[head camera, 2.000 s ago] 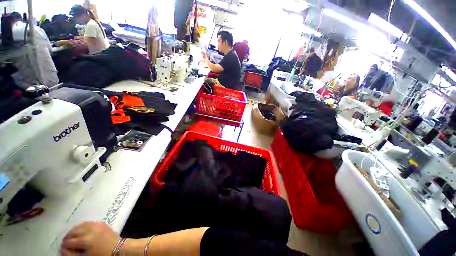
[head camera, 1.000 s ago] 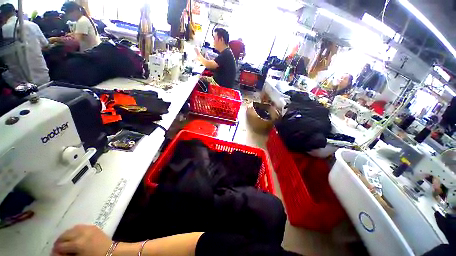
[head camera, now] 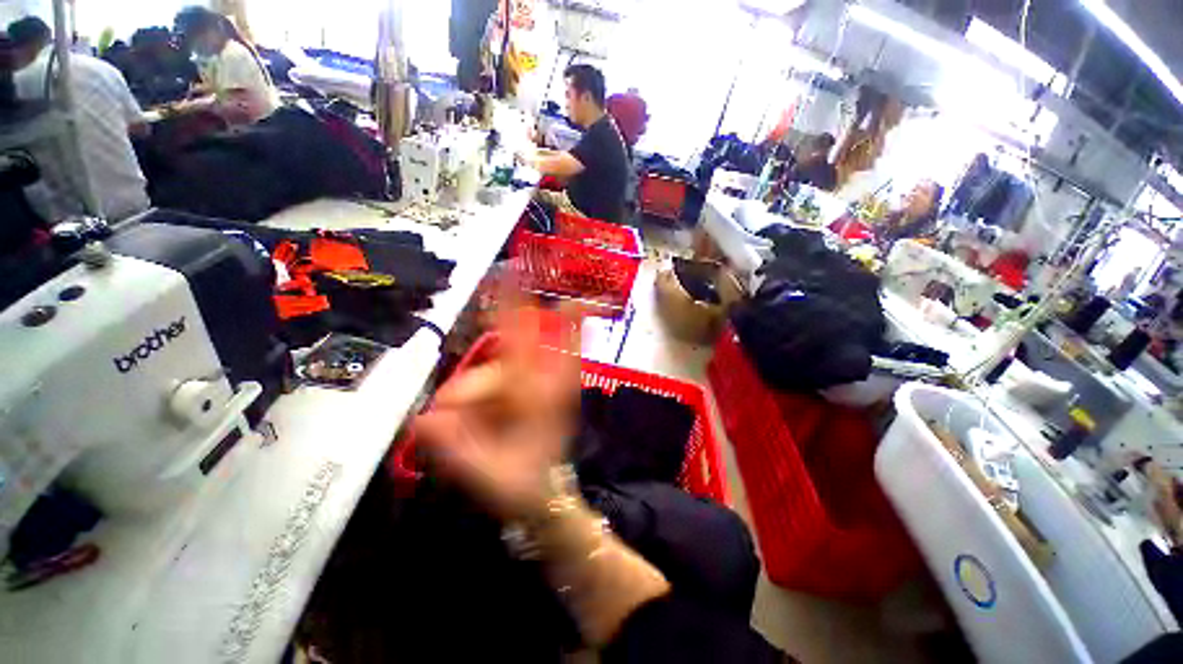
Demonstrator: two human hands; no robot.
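Note:
My right hand (head camera: pixel 500 422), blurred and with bracelets at the wrist, is raised beside the table edge, in front of a red crate (head camera: pixel 707 435). Its fingers look spread, and no held thing shows. My left hand is not in view. Black cloth (head camera: pixel 636 435) fills the crate, and dark cloth also lies below my forearm. The white brother sewing machine (head camera: pixel 136 350) stands at the left on the white table (head camera: pixel 247 545). Small red-handled snips (head camera: pixel 55 566) lie under its arm. The needle area is out of view.
A metal tray (head camera: pixel 340 361) and orange and black pieces (head camera: pixel 311 275) lie beyond the machine. More red crates (head camera: pixel 577 263) and a white bin (head camera: pixel 979 545) stand to the right. A person in black (head camera: pixel 597 162) sits at a machine ahead.
My right hand has lifted off the table's front edge and moved right and up, over the crate. The view has shifted slightly.

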